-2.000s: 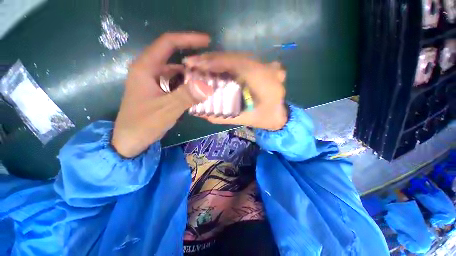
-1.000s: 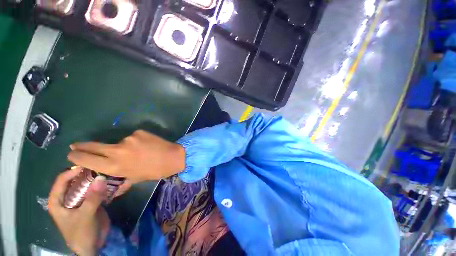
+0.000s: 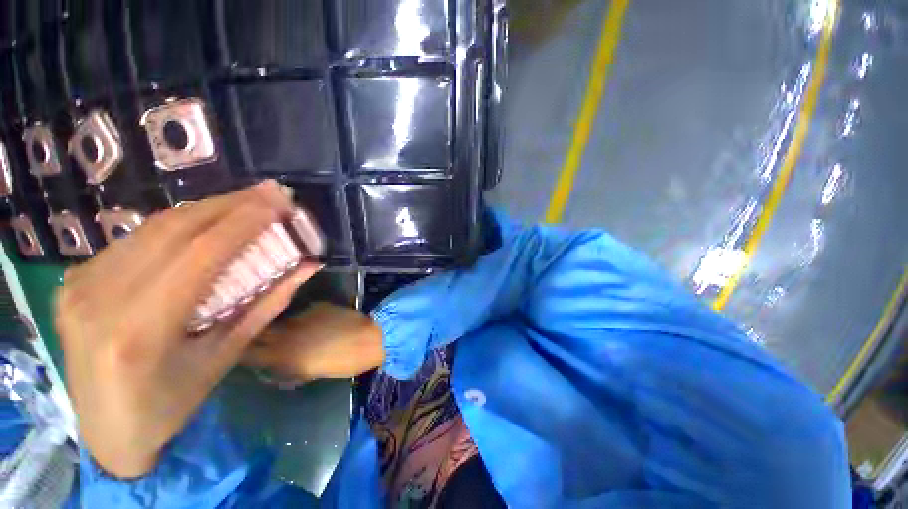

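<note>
My left hand (image 3: pixel 149 298) grips a ridged stack of rose-gold watch cases (image 3: pixel 254 270) at the near edge of the black blister tray (image 3: pixel 403 263). The case at the stack's right end is tilted, close to an empty-looking pocket. My right hand (image 3: pixel 319 341) is behind and below my left hand; its fingers are largely hidden, so what it holds cannot be told. Rose-gold cases with dark round centres, one of them here (image 3: pixel 179 134), lie in the tray's left pockets.
The green bench (image 3: pixel 289 427) lies below the tray, with a pale edge strip at the far left. Clear, shiny plastic material (image 3: pixel 35 437) is at the lower left. The grey floor (image 3: pixel 657 149) with yellow lines is to the right.
The view has shifted toward the tray, which now fills the upper left. My left hand has moved with the stack from over the bench to the tray's near edge, in front of my right hand.
</note>
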